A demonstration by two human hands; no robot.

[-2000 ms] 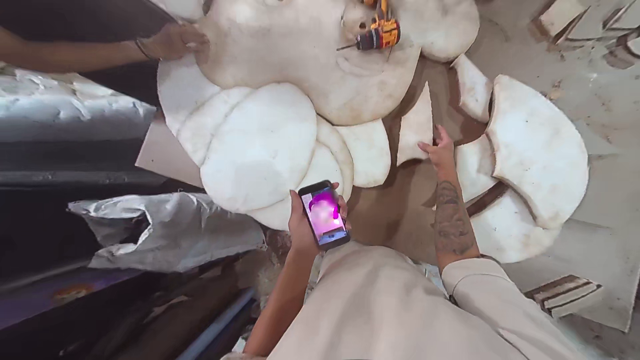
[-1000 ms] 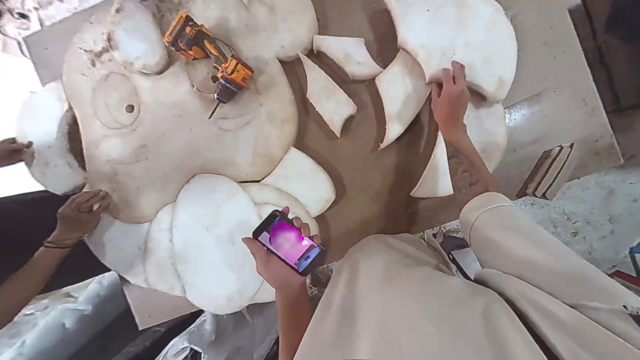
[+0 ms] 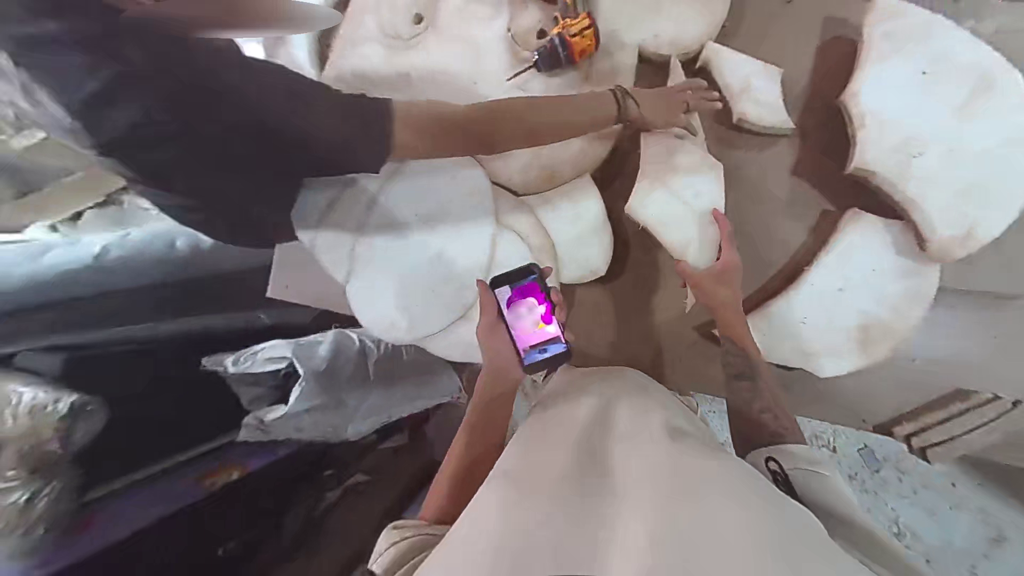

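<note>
My left hand (image 3: 498, 340) holds a smartphone (image 3: 530, 316) whose lit screen shows a pink and magenta picture. My right hand (image 3: 714, 276) grips the lower right edge of a curved white foam-like piece (image 3: 680, 188). A co-worker's hand (image 3: 668, 106), with a bracelet and a ring, reaches over the top of that piece. Rounded white pieces (image 3: 424, 248) overlap left of the phone. Further right lie a large crescent-shaped white piece (image 3: 936, 128) and another curved one (image 3: 848, 296). A small curved piece (image 3: 752, 86) rests beyond the co-worker's fingers.
An orange and black cordless drill (image 3: 572, 40) lies on a big white cut-out at the top. The co-worker's dark sleeve (image 3: 264, 144) and forearm cross from the left. Grey plastic sheeting (image 3: 344, 384) hangs at lower left. Stacked strips (image 3: 952, 424) sit at lower right.
My right hand has left the large piece at the right and now grips a smaller curved one. The co-worker's arm has reached in across the white pieces. The view has shifted.
</note>
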